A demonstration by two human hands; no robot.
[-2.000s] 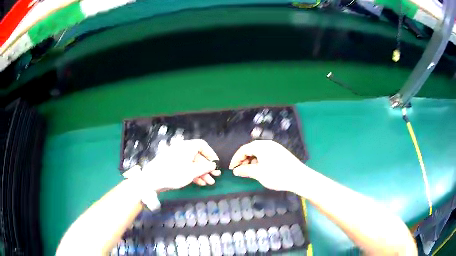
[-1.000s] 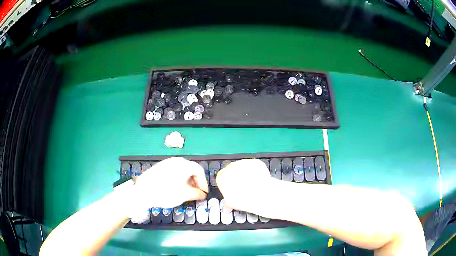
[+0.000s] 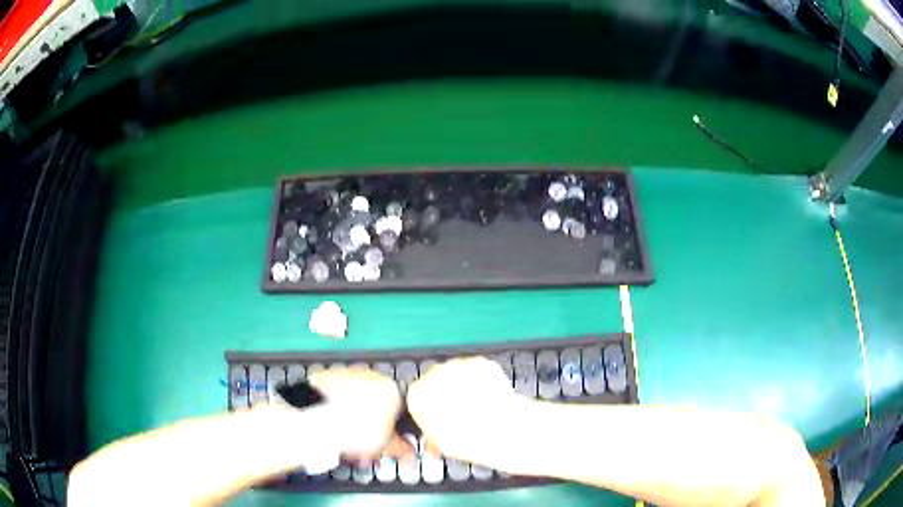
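A black slotted tray (image 3: pixel 436 354) lies nearest my body, with grey, rounded-end oblong parts (image 3: pixel 549 371) side by side in two rows. Some parts show blue marks. My left hand (image 3: pixel 358 414) and my right hand (image 3: pixel 460 408) are close together over the middle of this tray. Their fingertips point down and are mostly hidden or blurred, so I cannot tell what they hold. Beyond it, a flat black tray (image 3: pixel 495 255) holds loose small discs (image 3: pixel 359 235), whitish and dark, heaped at the left and scattered at the right.
A pale lump (image 3: pixel 329 320) lies on the green mat (image 3: pixel 158 297) between the trays. Tall stacked black trays (image 3: pixel 45 297) stand at the left edge. A metal post (image 3: pixel 863 144) rises at the right, with a thin black cable (image 3: pixel 738 153) and yellow tape (image 3: pixel 852 307) beside it.
Two seconds ago my hands were apart near the loose-disc tray. They then moved down to the slotted tray and remain there, close together. The view has shifted.
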